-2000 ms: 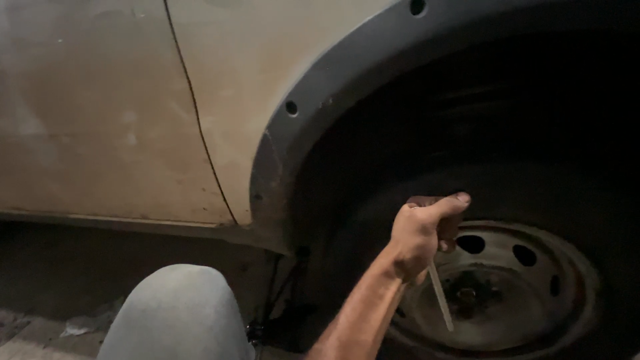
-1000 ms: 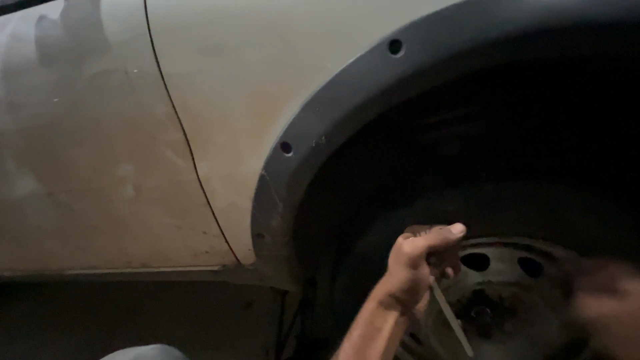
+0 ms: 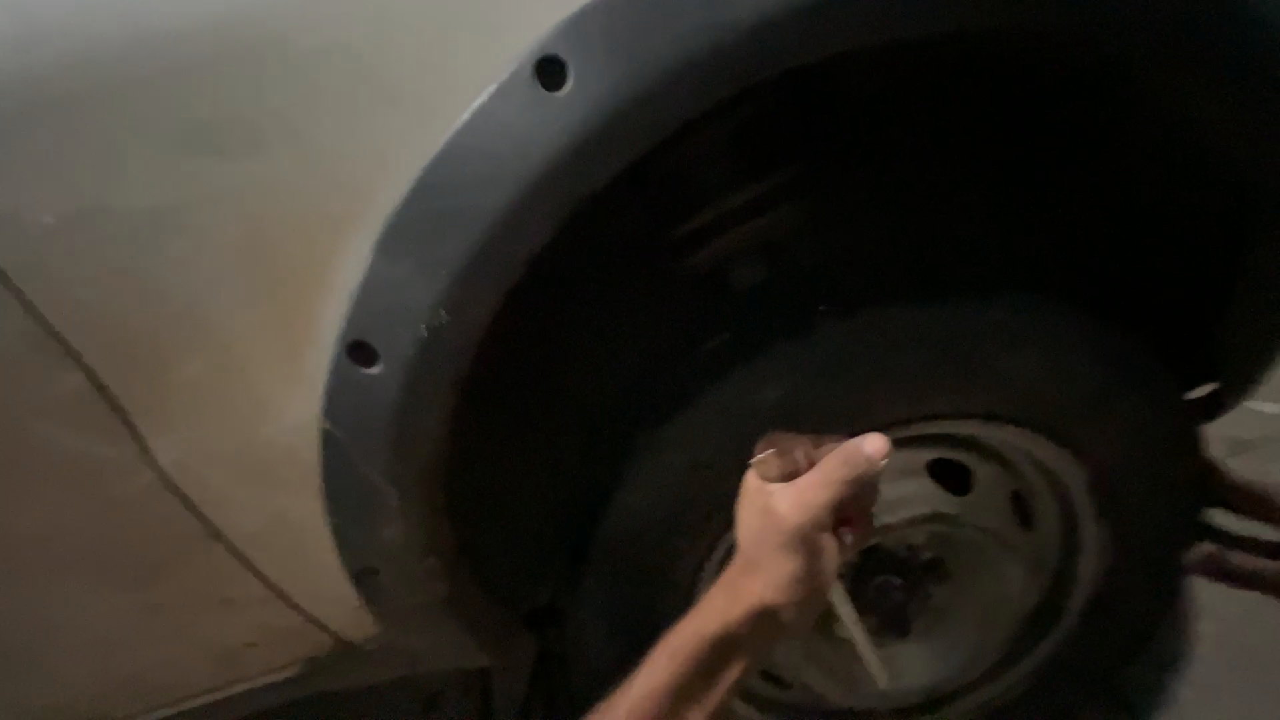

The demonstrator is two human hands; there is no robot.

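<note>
My left hand [image 3: 800,510] is closed around a thin, pale rod [image 3: 857,635], whose lower end slants down in front of a steel wheel rim [image 3: 1000,560]. A small shiny spot shows by the curled fingers, too blurred to name. The thumb points up and right. The rim sits in a dark tyre [image 3: 660,520] under the wheel arch. At the right edge, blurred finger-like shapes, seemingly my right hand [image 3: 1240,535], are partly out of view; what they hold, if anything, cannot be told.
A dark wheel-arch trim [image 3: 430,250] with round holes curves over the wheel. Left of it is a dusty, light vehicle body panel [image 3: 200,250] with a slanting seam. Grey ground [image 3: 1230,650] shows at the lower right.
The view has shifted toward the wheel and tilted. My left hand still holds the rod. A blurred hand, not seen two seconds ago, showed by the rim's right side one second ago.
</note>
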